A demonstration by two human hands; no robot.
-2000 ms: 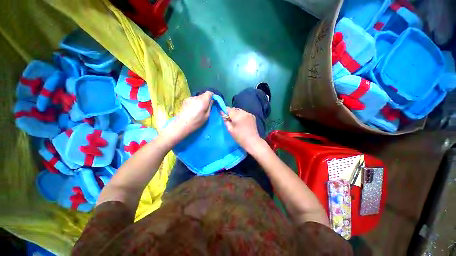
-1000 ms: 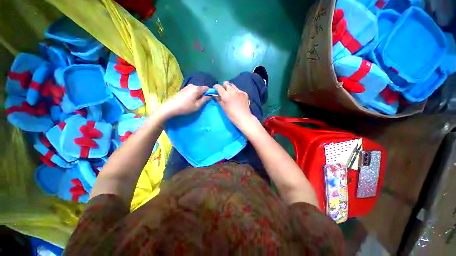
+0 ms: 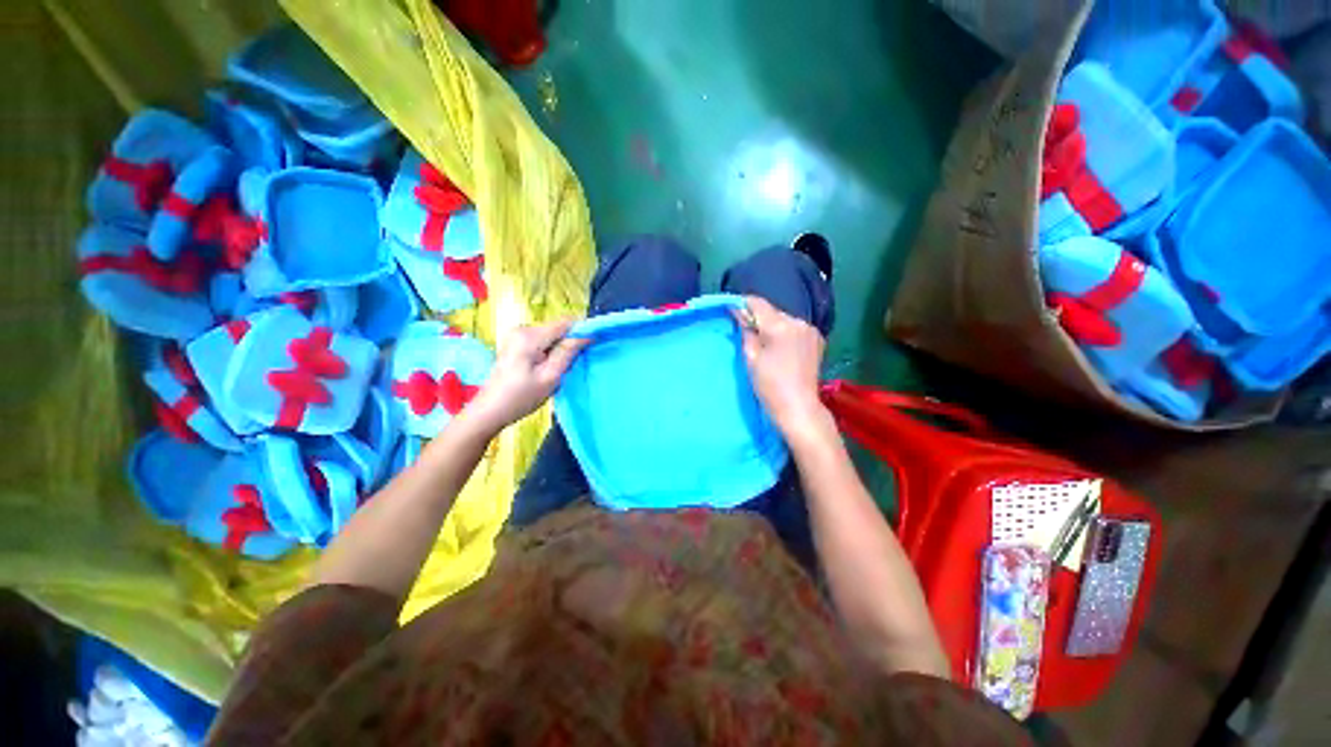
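A blue plush gift-box piece (image 3: 674,416) lies spread over my lap with its smooth inside face up and its raised rim around it. A bit of red shows at the middle of its far rim. My left hand (image 3: 529,374) pinches the rim at the far left corner. My right hand (image 3: 782,358) pinches the rim at the far right corner. The outer face of the piece is hidden underneath.
A yellow woven sack (image 3: 529,219) at left holds many blue pieces with red bows. A brown carton (image 3: 971,219) at right is heaped with more. A red stool (image 3: 934,489) beside my right leg holds a glittery phone (image 3: 1109,587), a patterned case (image 3: 1012,628) and a dotted card (image 3: 1026,514).
My hands have moved apart from the middle of the far rim to its two corners. The piece is now stretched wide and open between them. The view has shifted slightly.
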